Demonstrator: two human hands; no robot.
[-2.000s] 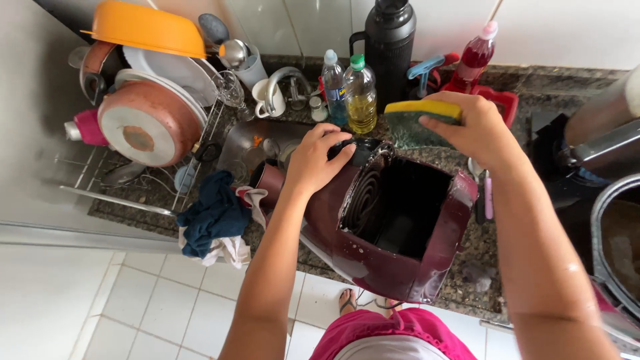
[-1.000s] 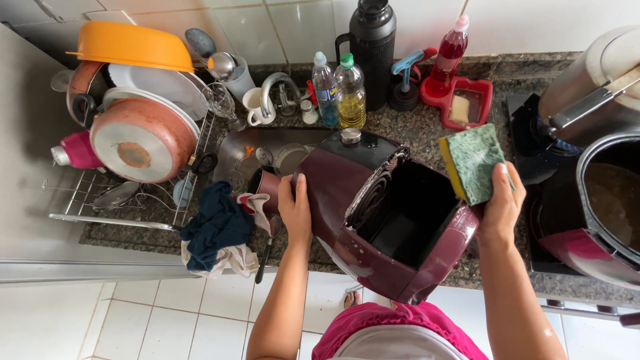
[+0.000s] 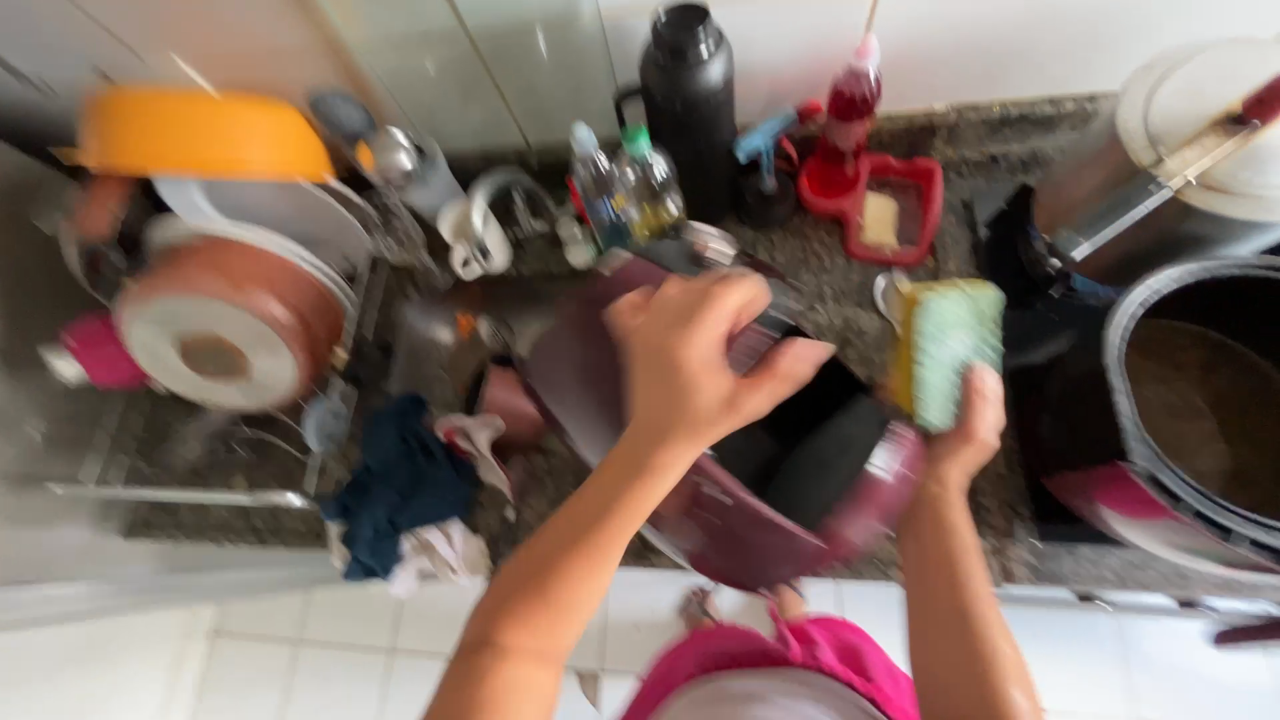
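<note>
A maroon air fryer body (image 3: 740, 530), with its dark basket cavity facing up, rests tilted between my hands at the counter's front. My left hand (image 3: 700, 355) is over its top edge, fingers curled and thumb apart; motion blur hides whether it grips or only touches. In my right hand (image 3: 965, 430) is a yellow and green scrub sponge (image 3: 952, 350), pinched upright by the thumb, beside the right end of the air fryer body. The hand's palm and fingers are mostly hidden behind the sponge and casing.
A loaded dish rack (image 3: 180, 497) stands left, with cloths (image 3: 400, 490) near the sink. Bottles (image 3: 650, 185), a black thermos (image 3: 688, 110) and a red soap tray (image 3: 935, 215) line the back. On the right, an open pot (image 3: 1120, 350) and a lidded pot (image 3: 1080, 220) occupy the stove.
My left hand has moved from the air fryer's left side to above its top edge. My right hand still holds the sponge near the right end.
</note>
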